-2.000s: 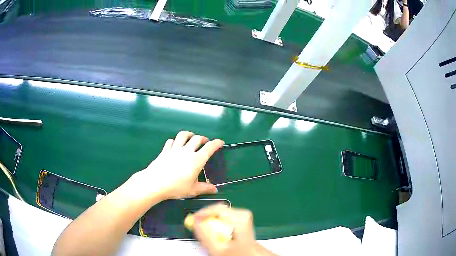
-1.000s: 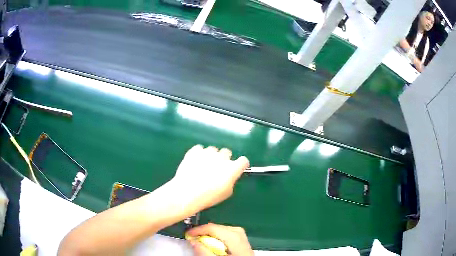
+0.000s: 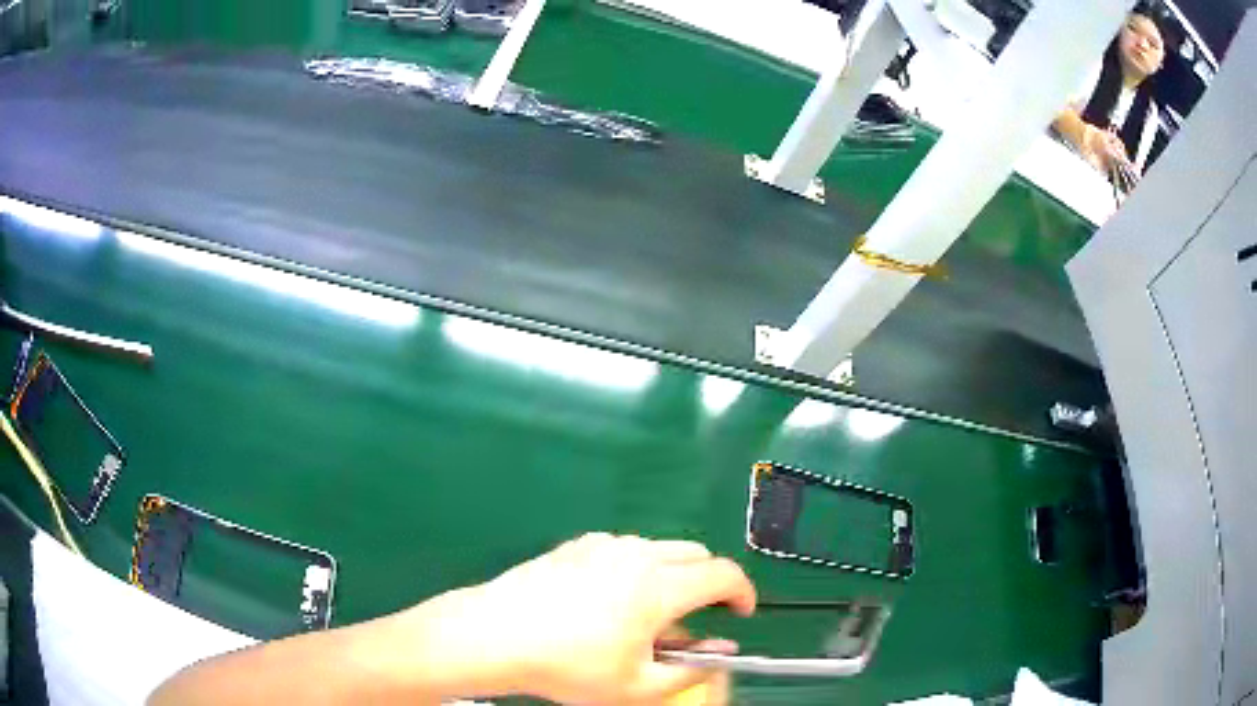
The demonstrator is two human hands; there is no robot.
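My left hand [image 3: 614,621] is low in the centre, its fingers closed on the near end of a phone middle frame [image 3: 871,641]. The held frame is slightly blurred and tilted, its silver edge towards me. My right hand [image 3: 700,687] shows only as a small blurred patch below my left hand at the bottom edge; its fingers and anything in them are hidden. Another middle frame [image 3: 903,541], with orange marks at its left end, lies flat just beyond the held one. A further frame [image 3: 320,590] lies at lower left, partly covered by my left forearm.
One frame [image 3: 104,483] lies at far left by a yellowish cable [image 3: 35,469] and white tube [image 3: 104,338]. A small dark frame [image 3: 1044,534] lies at far right. White post [image 3: 896,221], grey housing [image 3: 1172,359] and dark conveyor [image 3: 414,207] surround the green surface. A person [image 3: 1123,111] sits opposite.
My left hand has come down nearer me with a frame. The lying frames have shifted left relative to the post, and another shows at far right. My right hand and its yellow tool have dropped mostly out of view.
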